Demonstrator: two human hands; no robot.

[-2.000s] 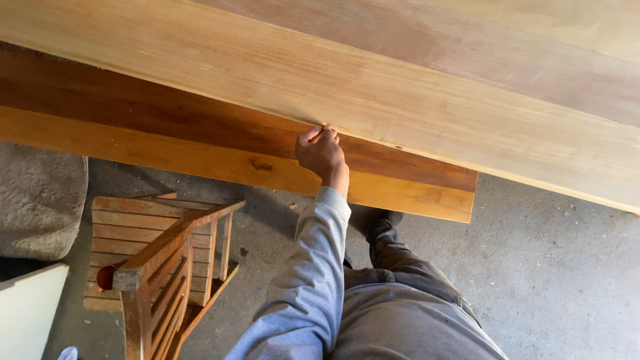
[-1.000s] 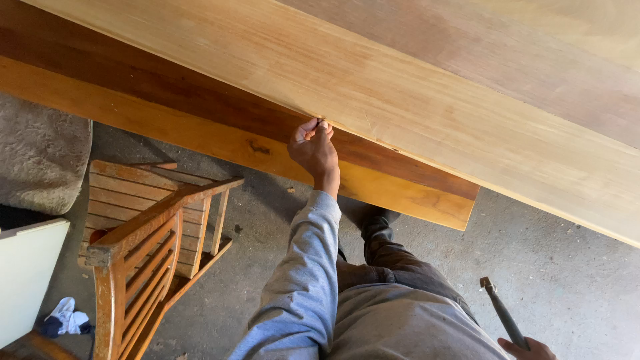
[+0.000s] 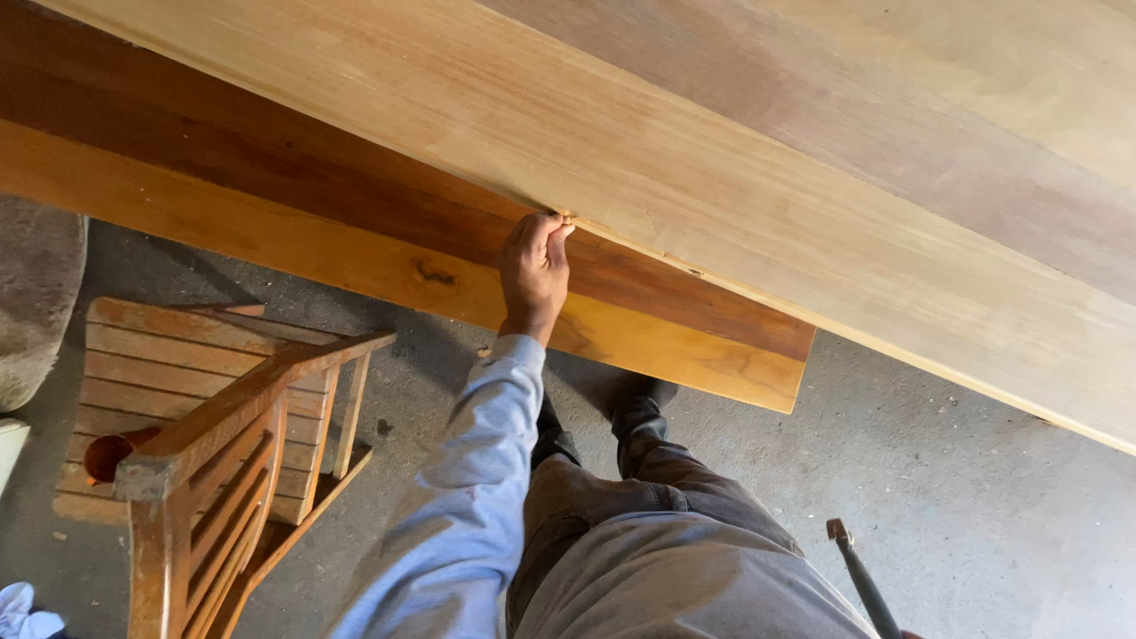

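Note:
My left hand [image 3: 535, 271] has its thumb and forefinger pinched on a small light-brown piece [image 3: 568, 219] at the lower edge of a pale wooden panel [image 3: 621, 169]. What the piece is, I cannot tell. Just below those fingertips, a darker varnished wooden board [image 3: 399, 266] lies partly under the panel. At the bottom right, only a bit of my right hand [image 3: 911, 635] shows, at the handle of a hand tool [image 3: 863, 572] with a dark shaft and a small brownish head. The tool is held low, apart from the panel.
A slatted wooden chair [image 3: 204, 444] stands at the lower left, with a reddish-brown round container [image 3: 108, 457] on its seat. Left of it lies a grey fleecy mat [image 3: 35, 293]. A crumpled pale cloth [image 3: 22, 612] is in the bottom left corner. The floor [image 3: 932, 461] is grey concrete.
Two seconds ago neither my right hand nor the tool was in view; both showed one second ago. My left hand has stayed at the panel's edge.

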